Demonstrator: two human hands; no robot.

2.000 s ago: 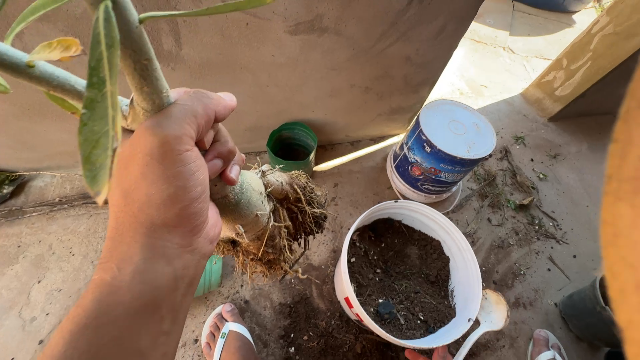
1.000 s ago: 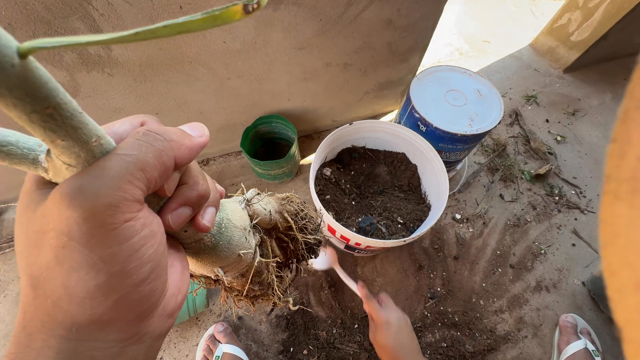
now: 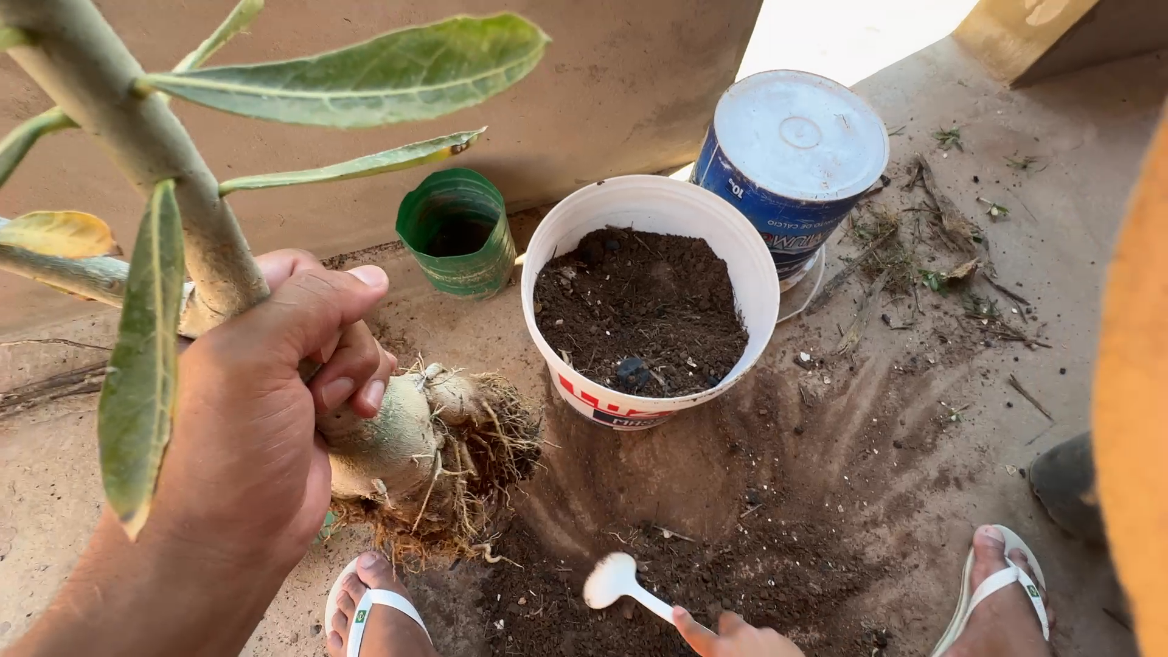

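My left hand grips the thick stem of a leafy plant, holding it tilted above the ground. Its swollen pale base ends in a tangle of bare roots, left of a white plastic bucket partly filled with dark soil. At the bottom edge, my right hand, partly out of frame, holds the handle of a white spoon over loose soil on the ground.
A green cut plastic container stands by the wall, left of the bucket. Behind the bucket is an upside-down blue tin. Dry twigs and weeds lie at right. My sandalled feet flank the loose soil; a dark container is at far right.
The spoon has gone from the right side of the bucket, past its front near the roots, to the loose soil further from the bucket. My left hand keeps hold of the plant.
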